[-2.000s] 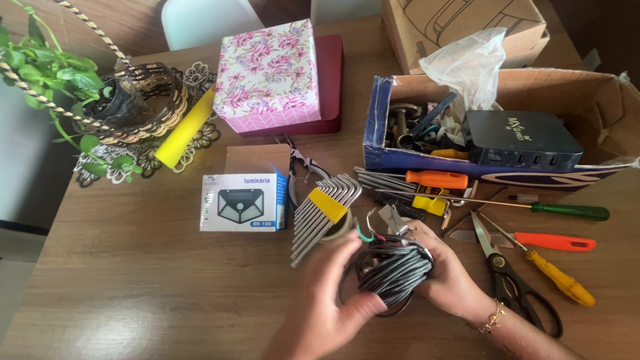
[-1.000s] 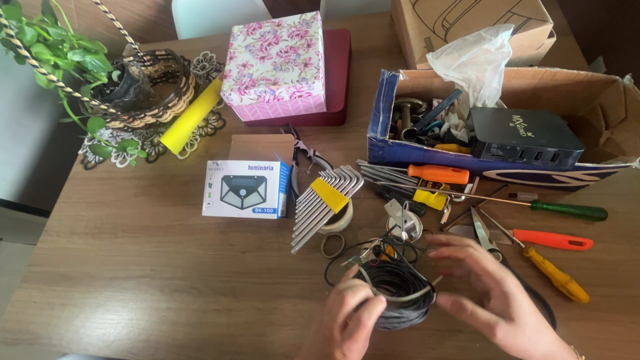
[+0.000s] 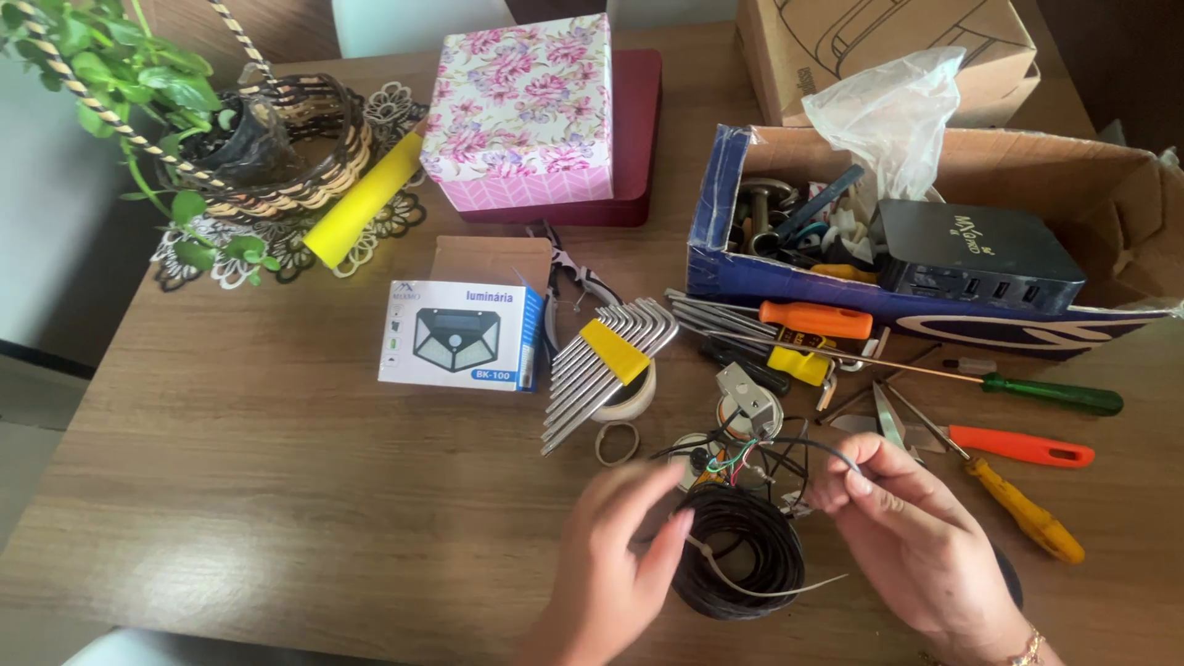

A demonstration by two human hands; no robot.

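Observation:
A coil of black cable (image 3: 740, 564) lies on the wooden table, with a pale cable tie (image 3: 740, 585) across it. My right hand (image 3: 911, 532) pinches a thin dark wire (image 3: 814, 444) between thumb and fingers, right of the coil. My left hand (image 3: 629, 546) is at the coil's left edge, thumb and fingers apart; nothing shows between them, and whether it touches the coil is unclear. Behind the coil are a metal bracket (image 3: 747, 398) on a round part, coloured wires (image 3: 735, 460) and a second round part, partly covered.
Hex keys (image 3: 601, 370) in a yellow holder, pliers (image 3: 578, 273) and a lamp box (image 3: 453, 335) lie behind and left. Screwdrivers (image 3: 1027, 536) and partly hidden scissors (image 3: 888, 416) are on the right. A cardboard box (image 3: 786, 277) of hardware, a floral box (image 3: 523, 111) and a basket (image 3: 277, 185) stand farther back.
The coil, earlier held in both hands, now lies on the table. My right hand has closed on a thin wire; it was apart from the coil and spread one second ago.

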